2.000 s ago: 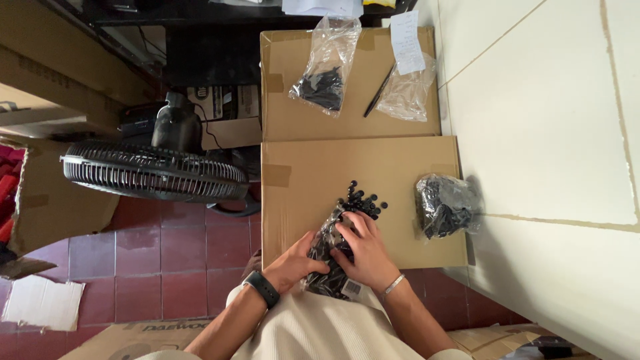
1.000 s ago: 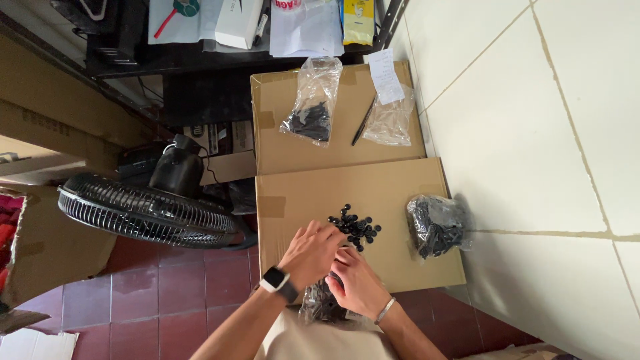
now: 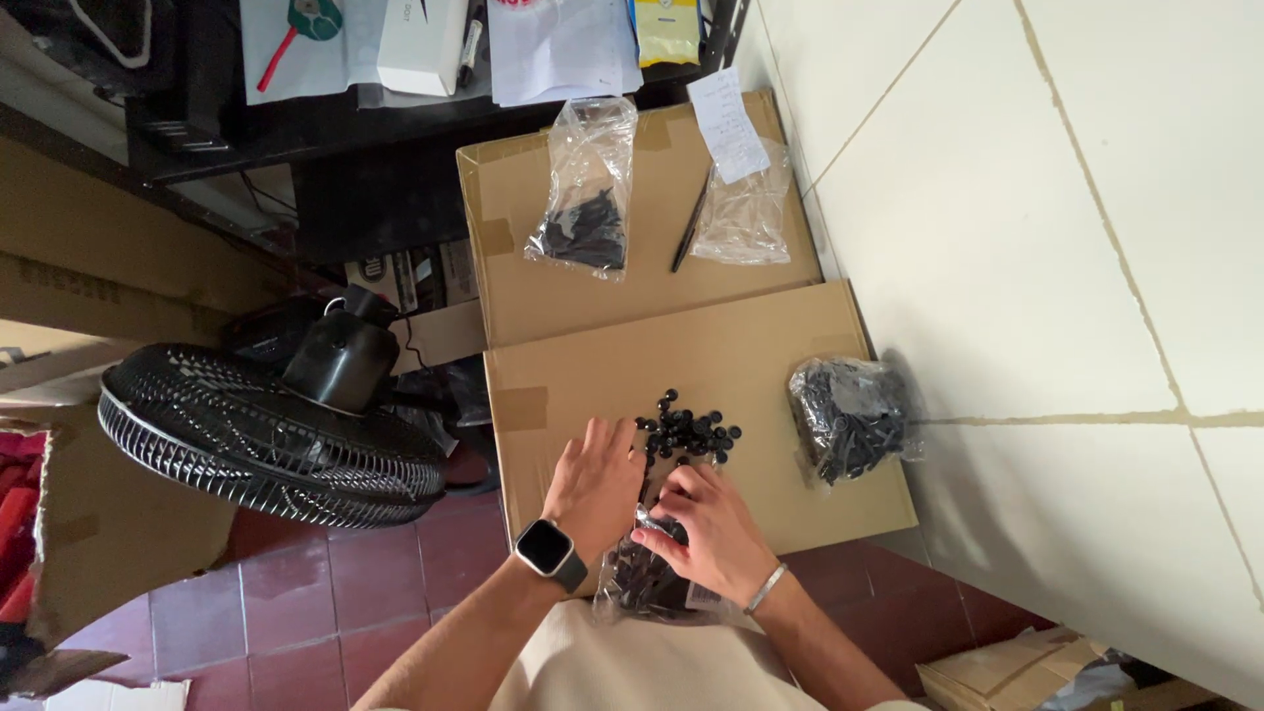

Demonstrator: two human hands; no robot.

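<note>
A clear plastic bag of small black parts [image 3: 642,583] lies at the near edge of a cardboard box [image 3: 573,380], against my clothing. My right hand [image 3: 706,523] pinches the bag's upper part. Beside it, my left hand [image 3: 595,484] reaches along the bag's left side, fingertips by a loose pile of small round black parts [image 3: 691,433]; whether it holds anything is hidden. Another full bag of black parts [image 3: 851,420] sits at the box's right edge. On the farther box lie a bag with fewer black parts [image 3: 590,227], a black pen [image 3: 691,222] and a clear bag [image 3: 746,217] under a handwritten paper [image 3: 729,123].
A black fan [image 3: 272,434] stands at the left, close to the boxes. A white tiled wall [image 3: 1027,247] rises along the right. Beyond the boxes is a black table [image 3: 227,148] with papers [image 3: 563,49] and a white box [image 3: 423,44]. An open carton [image 3: 128,523] stands far left.
My left hand has moved from the bag toward the left side of the loose pile. My right hand stays at the bag. The view has shifted to take in more of the table beyond.
</note>
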